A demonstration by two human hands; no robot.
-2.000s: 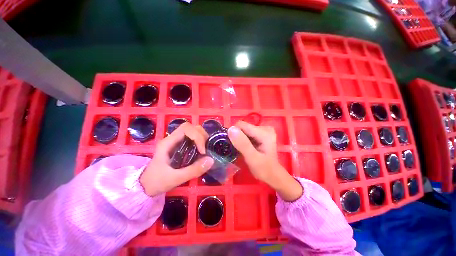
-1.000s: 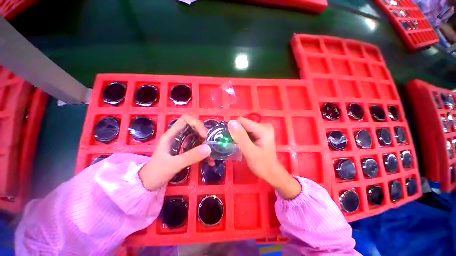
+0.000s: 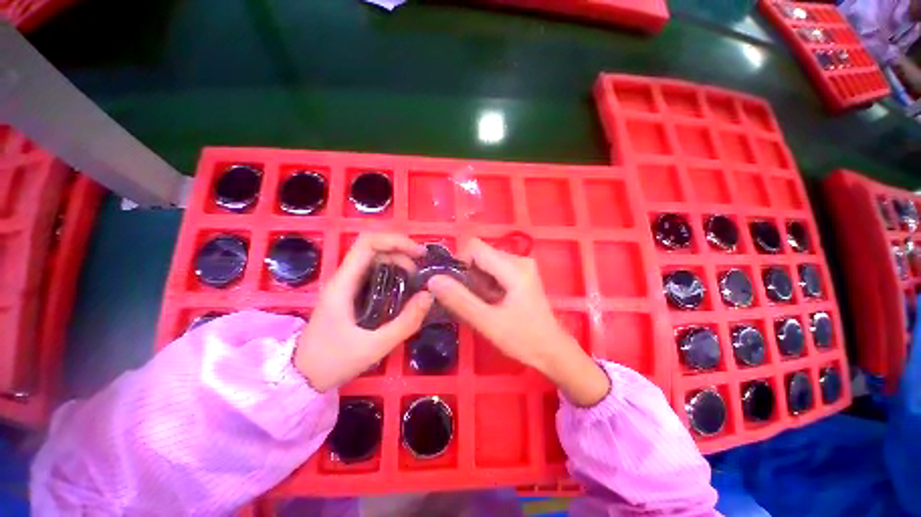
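Observation:
My left hand (image 3: pixel 353 313) holds a dark round watch case (image 3: pixel 383 295) on edge against its palm, and its fingertips touch a second round case (image 3: pixel 441 269). My right hand (image 3: pixel 505 303) grips that second case with thumb and fingers, tilted, its face mostly hidden by the fingers. Both hands are above the middle of the red main tray (image 3: pixel 404 382). Glossy black discs sit in its left and middle pockets, such as one disc (image 3: pixel 427 426) below the hands. A clear film piece (image 3: pixel 456 190) lies over top-row pockets.
A second red tray (image 3: pixel 656 151) is angled at the right, with discs in its lower rows. More trays are at the far right (image 3: pixel 858 232) and far left (image 3: pixel 22 252). A grey post (image 3: pixel 91 121) slants at the left. A red loop (image 3: pixel 518 242) lies right of the hands.
The second case has tilted; its face and green glow no longer show. My right thumb has moved down and inward over it. The clear film at my fingers is no longer distinct.

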